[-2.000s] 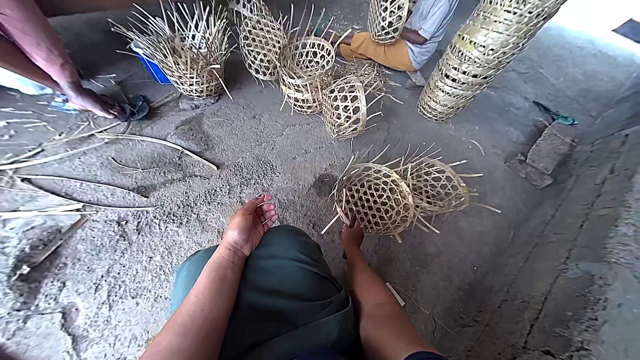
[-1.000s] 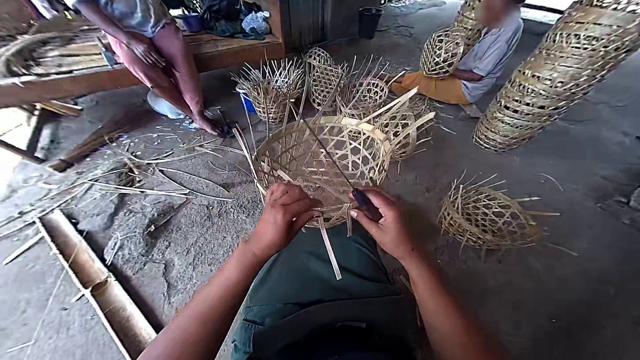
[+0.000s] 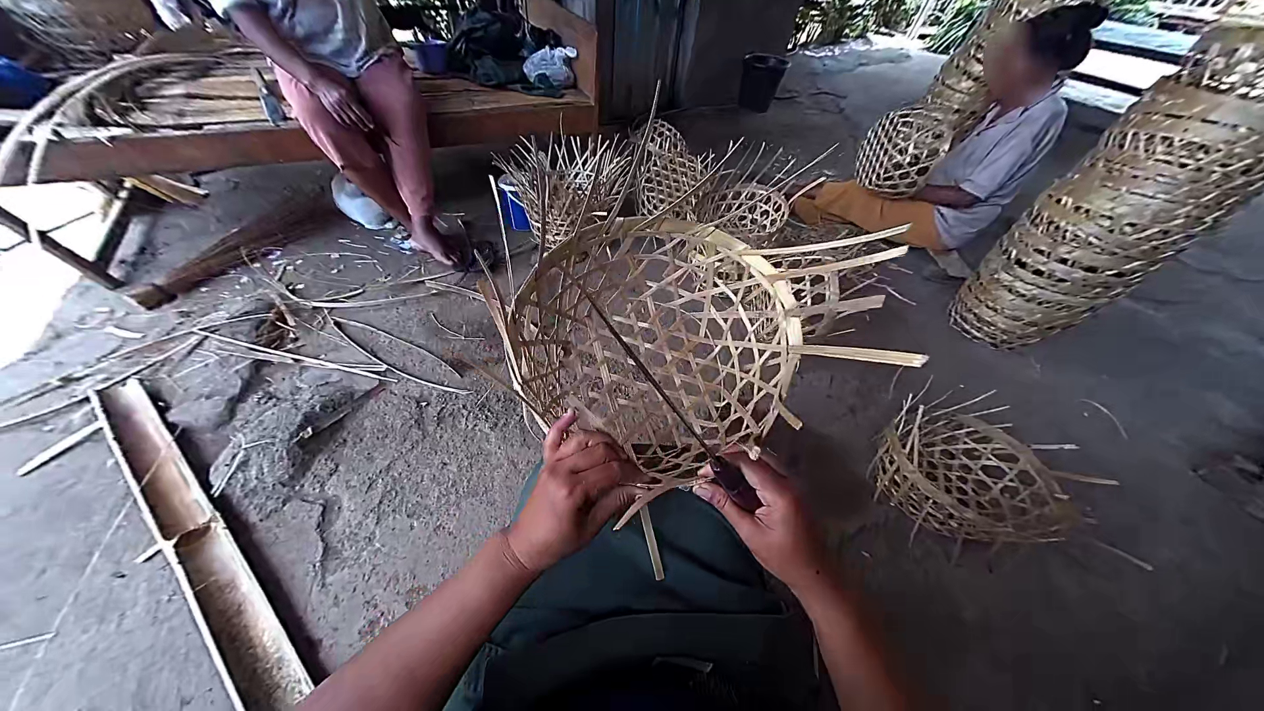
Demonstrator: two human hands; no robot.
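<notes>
An open-weave bamboo basket rests over my lap with its mouth tilted up and loose strip ends sticking out around its rim. My left hand grips the near edge of the basket, fingers pinched near a strip. In my right hand is the dark handle of a long thin tool, a blade or spike, whose shaft points up and left across the basket. The thumb of that hand also lies at the near rim strips. Short strip ends hang down between my hands.
A smaller woven basket lies on the floor at right. Beyond stand unfinished baskets and a tall basket stack. A seated person holds a basket; another person sits on a wooden bench. Split bamboo and strips lie left.
Two seconds ago my left hand was empty over my knee and my right touched a basket on the floor. Now both are at a basket over my lap, with the tool in the right. The view has shifted up.
</notes>
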